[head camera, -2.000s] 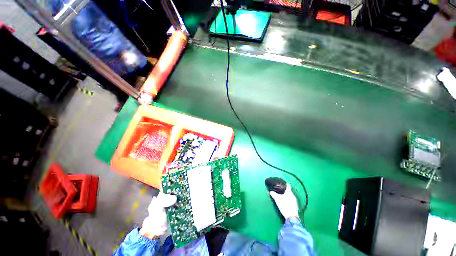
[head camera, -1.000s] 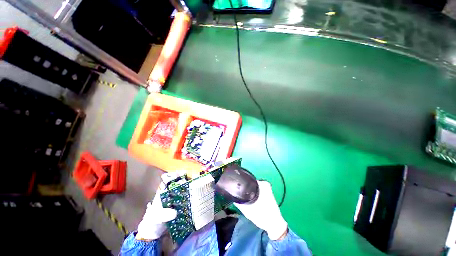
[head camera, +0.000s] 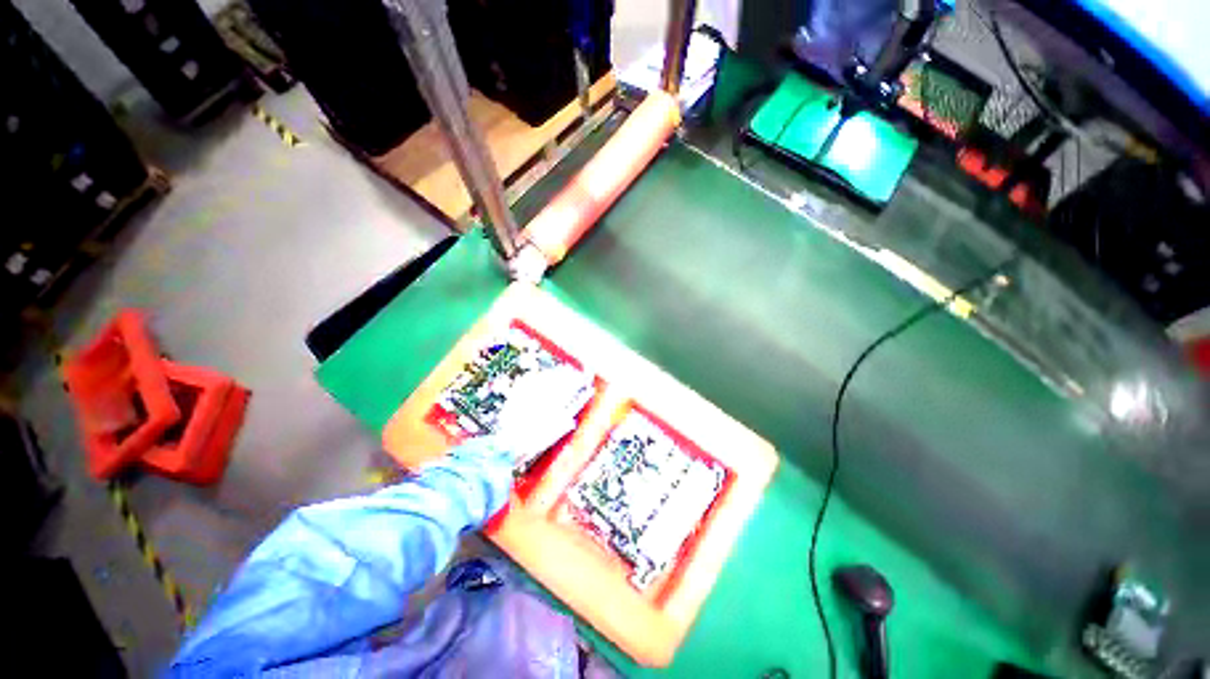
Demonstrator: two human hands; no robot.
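Observation:
The foam tray [head camera: 522,310], orange-red with two pockets, lies on the green mat. One circuit board [head camera: 483,383] is in its left pocket and another circuit board [head camera: 650,501] lies in the right pocket. My left hand [head camera: 537,411], white-gloved, holds the left board at its near right side; glare blurs the fingers. My right hand is out of the picture. The black handheld scanner [head camera: 865,590] rests on the mat to the right of the tray.
Red foam inserts [head camera: 166,409] lie on the floor at left. An orange roller [head camera: 604,186] is at the belt's left end. A thin black cable [head camera: 839,411] crosses belt and mat. A teal screen [head camera: 829,139] stands across the belt. Another board [head camera: 1128,623] is at lower right.
The board my left hand held up is now in the tray's left pocket. The scanner left my right hand and lies on the mat; that hand left the picture. The view turned.

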